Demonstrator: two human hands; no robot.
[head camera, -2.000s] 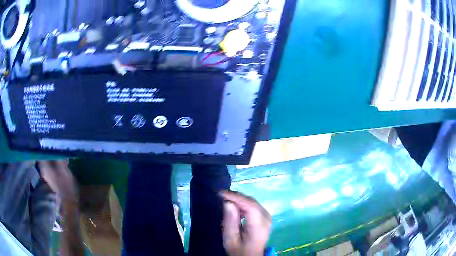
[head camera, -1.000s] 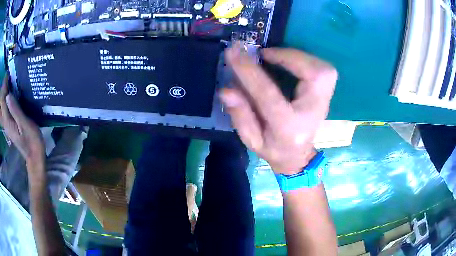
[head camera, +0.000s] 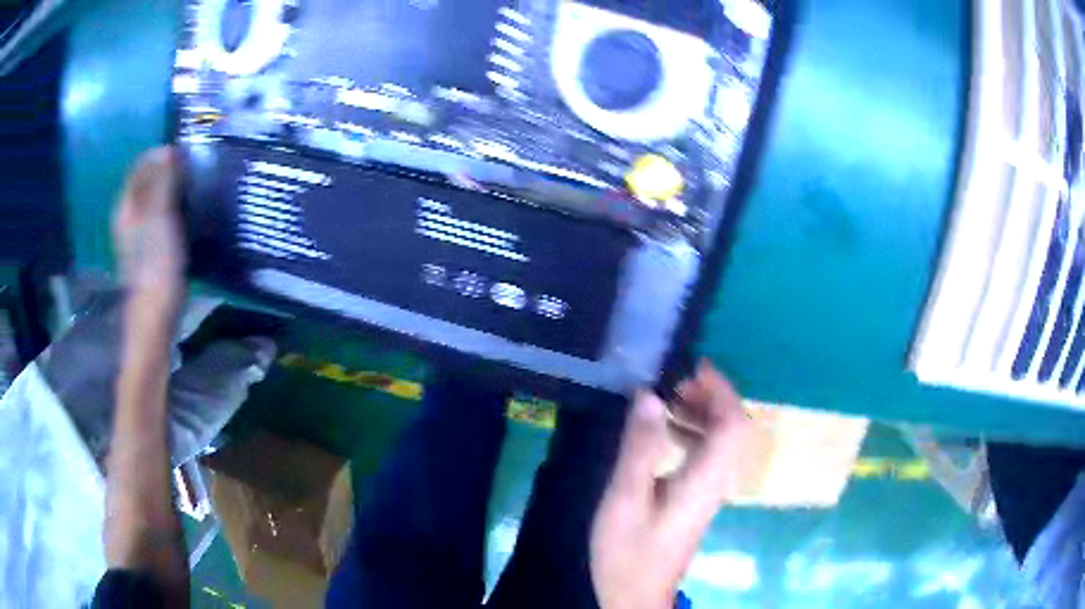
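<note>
An open laptop base (head camera: 476, 190) lies tilted on the green-blue bench, its internals showing. The black battery pack (head camera: 369, 262) runs along its near edge. A cooling fan (head camera: 621, 71) and a yellow round part (head camera: 653, 179) are toward its right side. My left hand (head camera: 152, 226) is at the laptop's left edge and grips it. My right hand (head camera: 672, 476) is at the near right corner, thumb and fingers around the corner. The image is blurred by motion.
A white ribbed rack (head camera: 1011, 226) stands on the bench (head camera: 833, 214) at the right. Below the bench edge are an open brown carton (head camera: 280, 512), another pale carton (head camera: 803, 458), yellow-black floor tape and the wearer's dark-clothed legs (head camera: 428, 500).
The laptop now appears further right and rotated, with more of its far side in view. My right hand has moved from above the right end to the near corner.
</note>
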